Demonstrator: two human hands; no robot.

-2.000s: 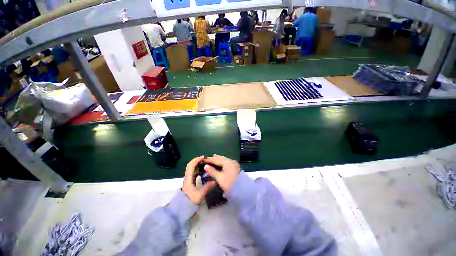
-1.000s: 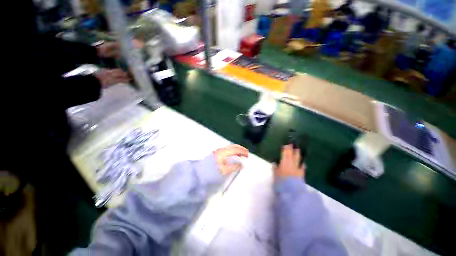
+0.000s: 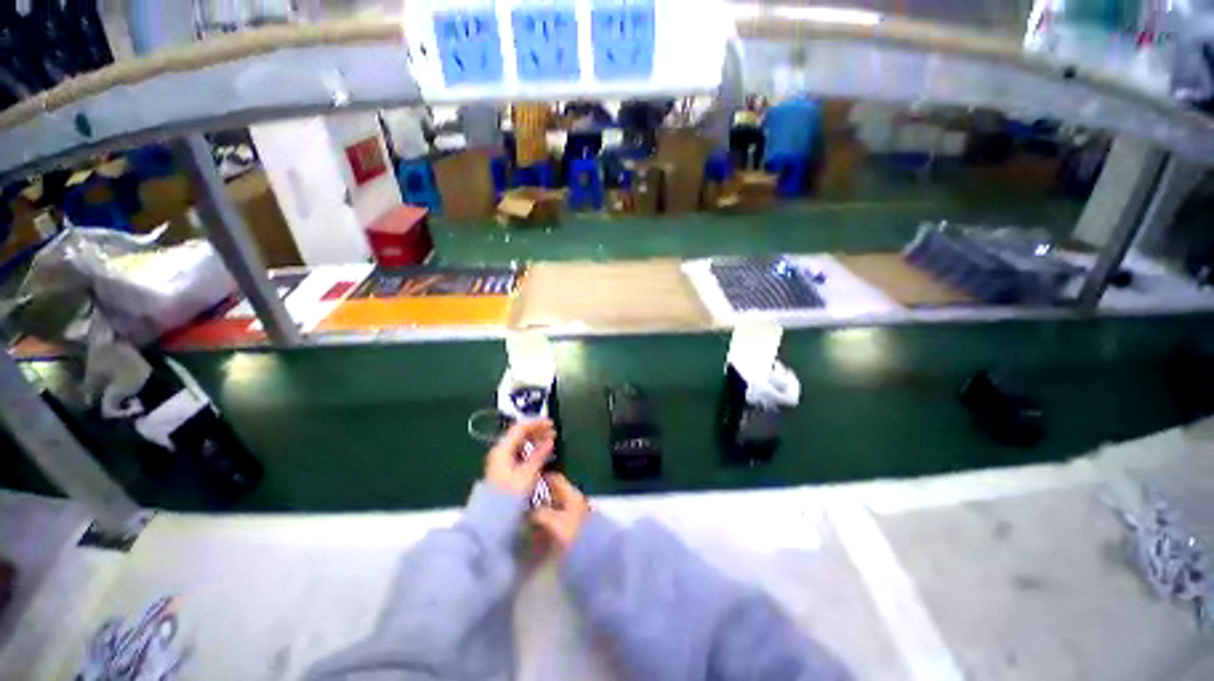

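My left hand (image 3: 517, 456) and my right hand (image 3: 562, 510) are close together over the near edge of the conveyor belt. Between their fingers is a small white cable bundle (image 3: 541, 492), partly hidden. Just beyond my left hand stands an open black gift box (image 3: 531, 398) with its white flap up and a thin white loop at its left. A closed black box (image 3: 635, 432) stands to its right on the belt. Another open box (image 3: 754, 423) with a white flap and white material at its opening is further right.
The green conveyor belt (image 3: 360, 432) runs across beyond the white bench (image 3: 746, 532). More dark boxes are at far left and right (image 3: 1003, 408). Cable piles lie at lower left (image 3: 136, 644) and far right (image 3: 1168, 559). Metal posts (image 3: 240, 246) rise at the sides.
The view has swung back from the left. My hands were apart, one at the bench edge and one at a dark box on the belt; now they are together with the cable.
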